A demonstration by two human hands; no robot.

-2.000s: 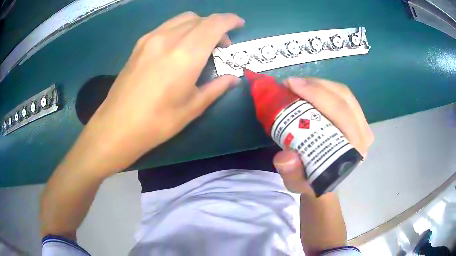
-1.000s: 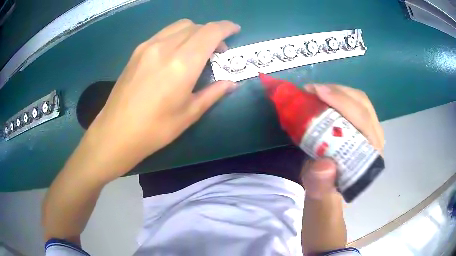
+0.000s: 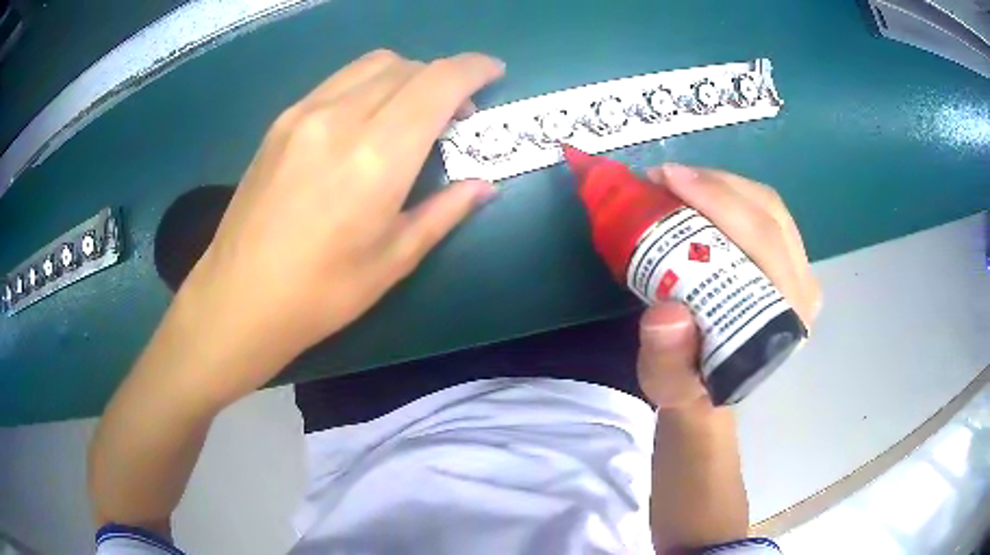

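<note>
A silver-white component strip (image 3: 608, 117) with a row of several round metallic components lies on the green surface (image 3: 521, 255). My left hand (image 3: 326, 195) is bare and rests at the strip's left end, with the thumb at its lower edge and the fingers at its upper edge. My right hand (image 3: 749, 222) holds the glue bottle (image 3: 695, 276), tilted with its red nozzle pointing up and left. The nozzle tip is at the second component from the left; whether it touches cannot be told. Glue is not clearly visible.
A second component strip (image 3: 60, 263) lies at the far left. A dark round spot (image 3: 187, 241) is partly hidden behind my left arm. A white curved rail (image 3: 141, 71) runs along the upper left. A metal part (image 3: 934, 43) stands at the upper right.
The nozzle tip has moved right from the first component to the second. The strip and my left hand have shifted slightly left in view.
</note>
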